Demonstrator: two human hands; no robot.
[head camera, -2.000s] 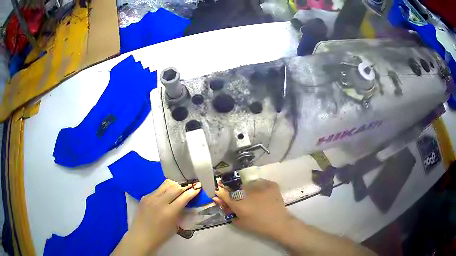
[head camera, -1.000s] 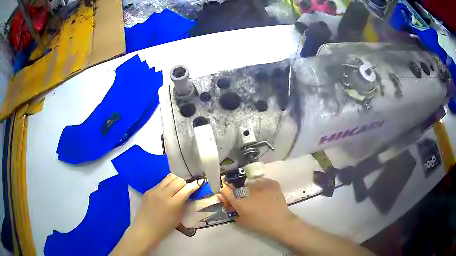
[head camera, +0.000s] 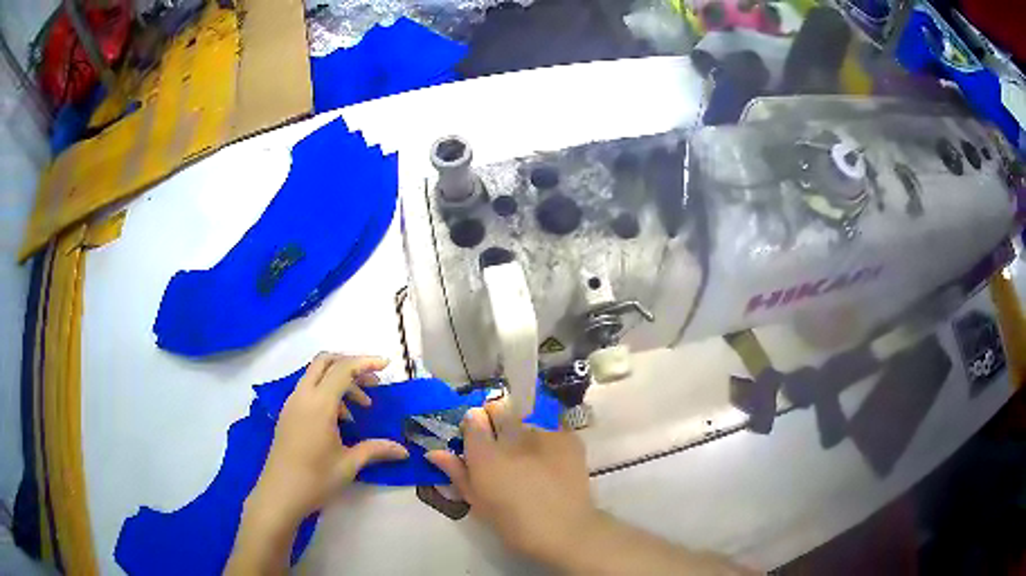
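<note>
A blue panel (head camera: 394, 467) lies by the needle area, with part of it under the left end of the off-white sewing machine (head camera: 563, 259). Slim metal blades, which look like thread snips (head camera: 437, 430), lie over a dark patch on it. My left hand (head camera: 304, 439) is at the panel's left part, thumb and fingers apart. My right hand (head camera: 523, 473) has its fingers curled at the right end of the blades, close below the white lever; the snips' handle is hidden. The needle tip is hidden.
A stack of blue panels with a small black label (head camera: 281, 268) lies left of the machine. Another blue panel (head camera: 186, 518) lies at the front left, partly behind my left arm. Cardboard (head camera: 270, 73) is at the far left corner.
The blue panel has come out leftward from under the machine and more of it shows. My left hand has moved left and opened. The blades have moved up and left over the panel.
</note>
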